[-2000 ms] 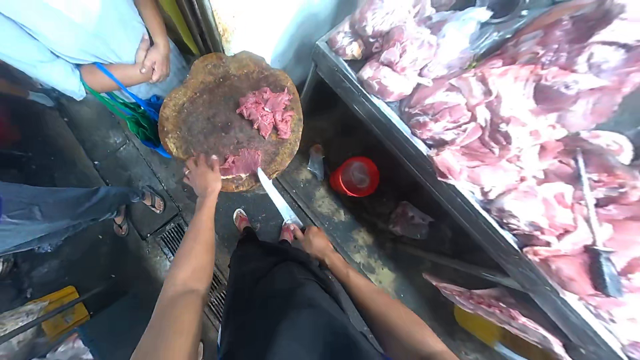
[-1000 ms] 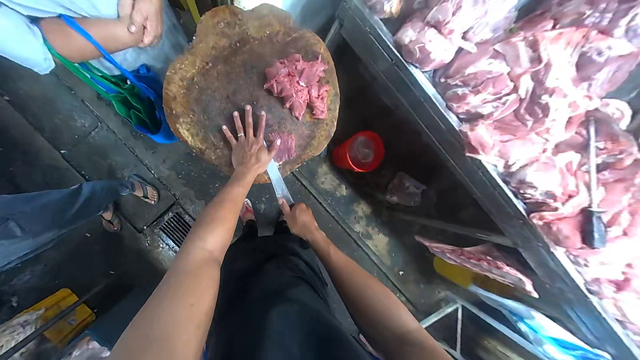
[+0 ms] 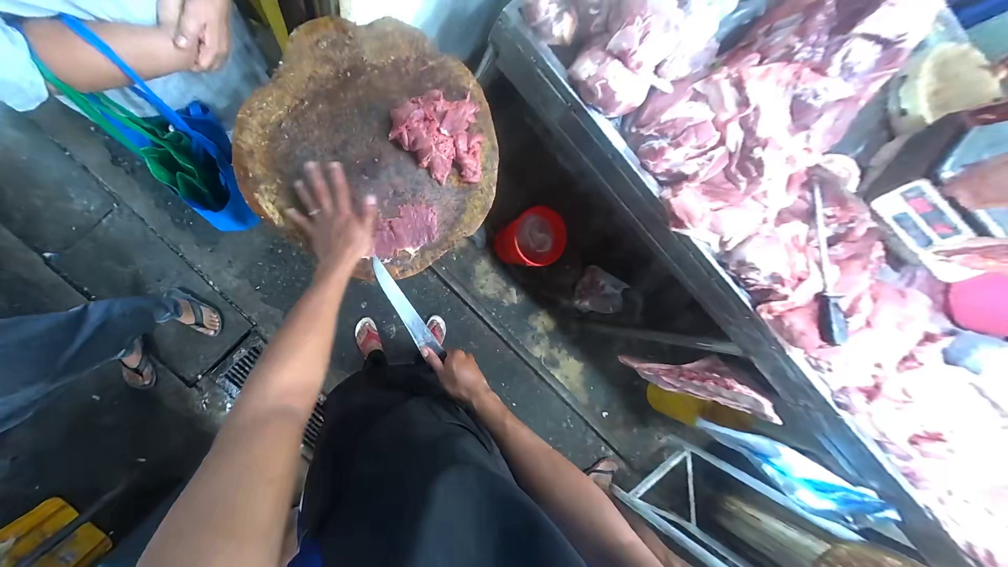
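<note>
My left hand (image 3: 335,216) has its fingers spread over the front left part of a round wooden chopping block (image 3: 315,118); it is blurred, and whether it touches the wood I cannot tell. Just right of it lies a flat slice of raw meat (image 3: 411,228), close to the block's near edge. In my right hand (image 3: 459,372) is the handle of a long knife (image 3: 402,303), its blade pointing up and left, the tip by the slice and my left wrist. A heap of cut red meat (image 3: 439,135) rests on the block's right side.
A metal-edged counter (image 3: 598,150) piled with raw meat (image 3: 732,126) runs down the right, a sharpening steel (image 3: 820,260) on top. Below stand a red bucket (image 3: 531,236) and a hanging meat slab (image 3: 701,382). A person with clasped hands (image 3: 197,31) and a blue-green bag (image 3: 197,173) is at upper left.
My left hand has gone from the slice, where it was two seconds ago, to the left of it. More of the slice shows than one second ago. The knife remains in my right hand.
</note>
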